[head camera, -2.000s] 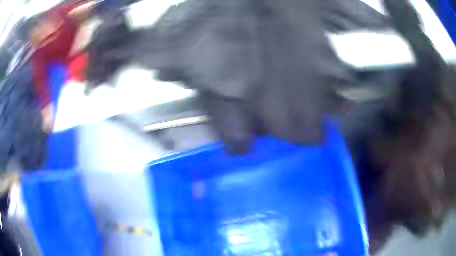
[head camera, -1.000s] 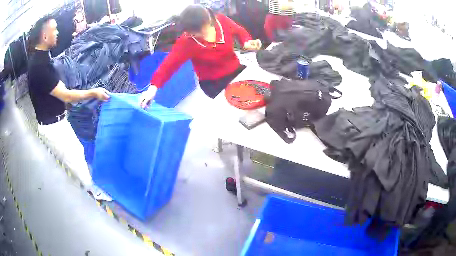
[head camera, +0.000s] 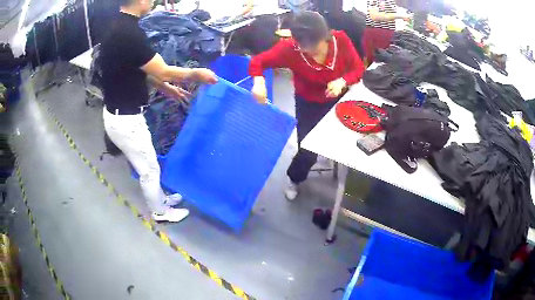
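Neither my left hand nor my right hand is in view. Nearest in front of me, a blue turnover bin stands on the floor at the lower right, cut off by the bottom edge. Dark garments hang from the white worktable down to that bin's rim. A second blue bin is tilted between two people, each with a hand on its upper edge. A red tray with small dark pieces lies on the table beside a black backpack.
A person in a black top stands left, a person in red stands behind the table corner. Denim garments are heaped behind them. Yellow-black floor tape crosses the lower left. Another person in a striped top is at the back.
The view has turned left, so things appear further right. The blue bin between the two people has turned and tilted. The person in black now stands closer to it.
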